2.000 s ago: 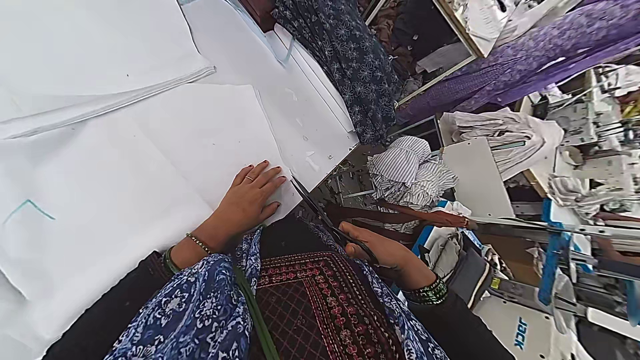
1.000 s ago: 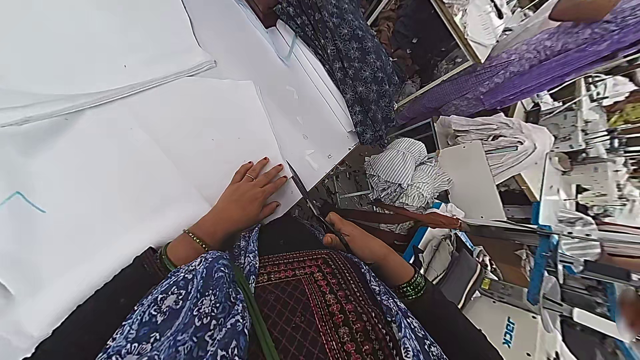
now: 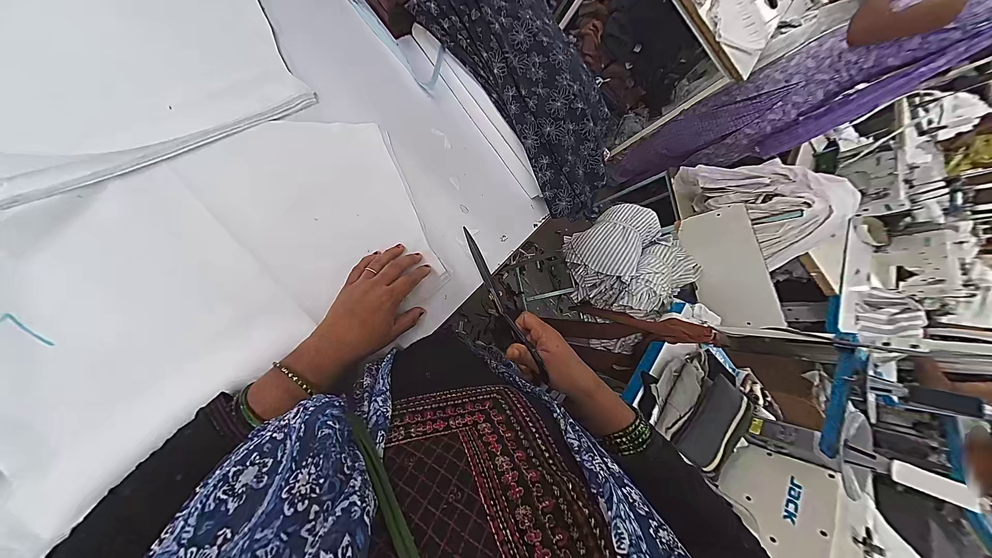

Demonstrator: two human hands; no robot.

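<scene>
My left hand lies palm down with fingers spread on white fabric, near its right corner on a white table. To its right, my right hand grips a pair of dark metal scissors by the handles. The blades look closed and point up and away, over the table's edge, apart from the fabric. A thicker stack of white fabric lies at the upper left. Part of the scissors' handles is hidden by my fingers.
Striped fabric is bundled beyond the table's right corner. A Jack sewing machine stands at the lower right. Dark floral cloth hangs at the table's far edge. A person's arm shows at the top right, near purple cloth.
My right hand with the scissors has drawn left and nearer my body since the oldest frame. My left hand has stayed on the fabric. A person's arm has appeared at the top right.
</scene>
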